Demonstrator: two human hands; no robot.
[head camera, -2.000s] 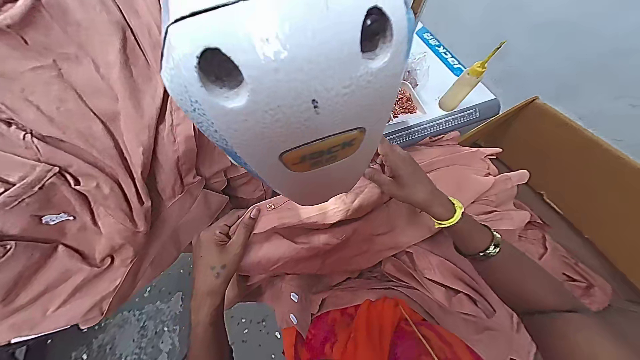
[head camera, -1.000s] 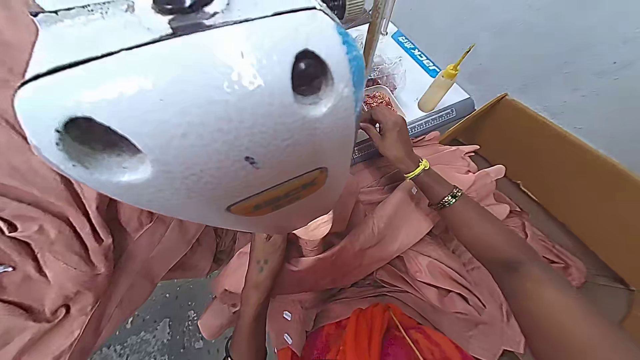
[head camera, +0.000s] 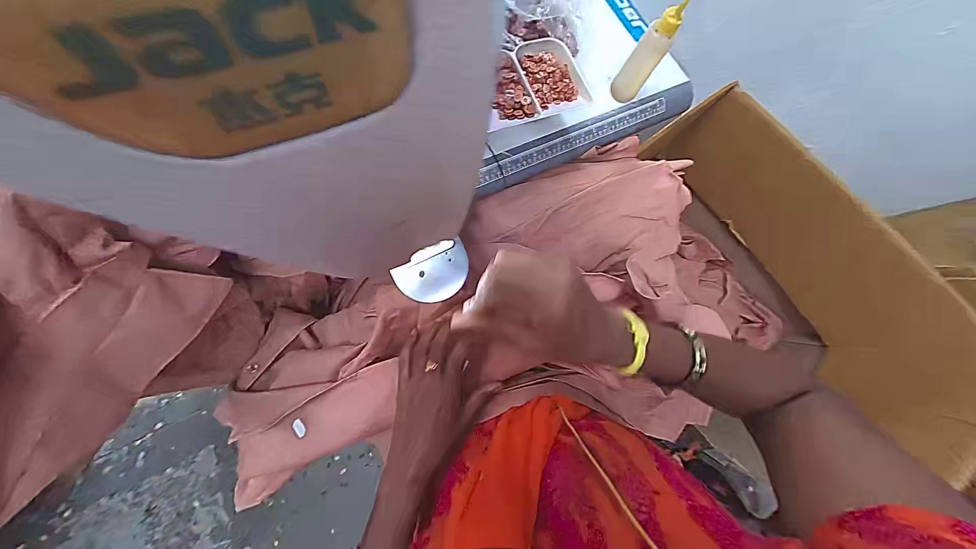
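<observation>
Pink fabric garments (head camera: 320, 389) lie in folds beneath the white head of a Jack sewing machine (head camera: 343, 198). A rounded metal plate (head camera: 432, 273) shows at the machine head's lower edge. My left hand (head camera: 435, 374) rests on the cloth just below that plate, fingers pointing up toward it, a ring on one finger. My right hand (head camera: 526, 305), blurred, is right beside it over the cloth; its fingertips are unclear, and whether it holds anything cannot be told. Small red-brown buttons fill a divided white tray (head camera: 585, 88) on the machine table.
A bottle with a yellow nozzle (head camera: 640, 65) stands on the table (head camera: 595, 137), whose edge bears a ruler scale. Behind the tray is a clear plastic bag (head camera: 545, 23). An open cardboard box (head camera: 831, 252) borders the right side. More pink fabric hangs at the left above the speckled floor (head camera: 191, 473).
My right hand has moved from the button tray back to the cloth beside my left hand. The view has shifted closer to the machine head.
</observation>
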